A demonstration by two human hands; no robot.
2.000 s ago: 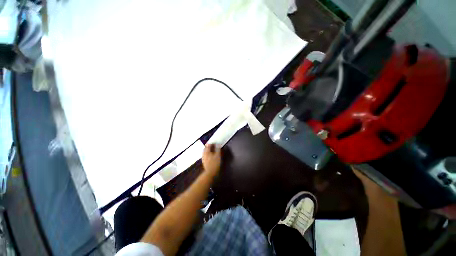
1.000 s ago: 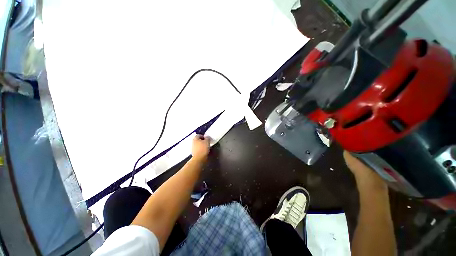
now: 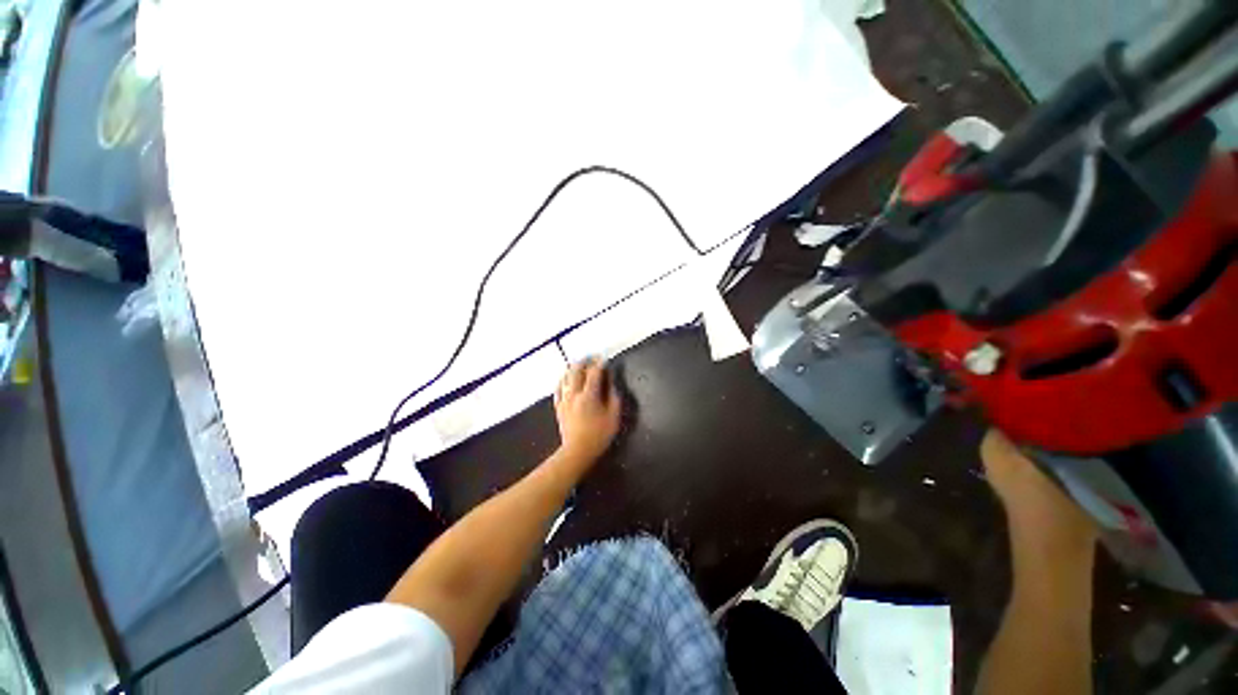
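The fabric lay under white marker paper (image 3: pixel 380 177) has a dark edge facing me. Narrow white-topped strips (image 3: pixel 638 321) lie along that edge, with a thin dark gap between. My left hand (image 3: pixel 589 411) rests with its fingertips on the near edge of a strip, beside a short dark slit. The red and black cutting machine (image 3: pixel 1073 326) stands on the right, its silvery base plate (image 3: pixel 845 373) on the dark table, clear of the lay. My right hand (image 3: pixel 1021 475) is at the machine's near side; its fingers are hidden behind the motor.
A black cord (image 3: pixel 478 292) loops over the paper and down past my knee. Paper and cloth scraps (image 3: pixel 726 326) lie between lay and machine. A shoe (image 3: pixel 811 570) and a white sheet (image 3: pixel 896 649) show at the bottom. Blue-grey cloth (image 3: pixel 116 367) lies beyond the left edge.
My left hand has shifted along the strips, its fingers now flatter on the edge. The dark wedge between strip and lay has narrowed. The machine appears farther right as the view shifts.
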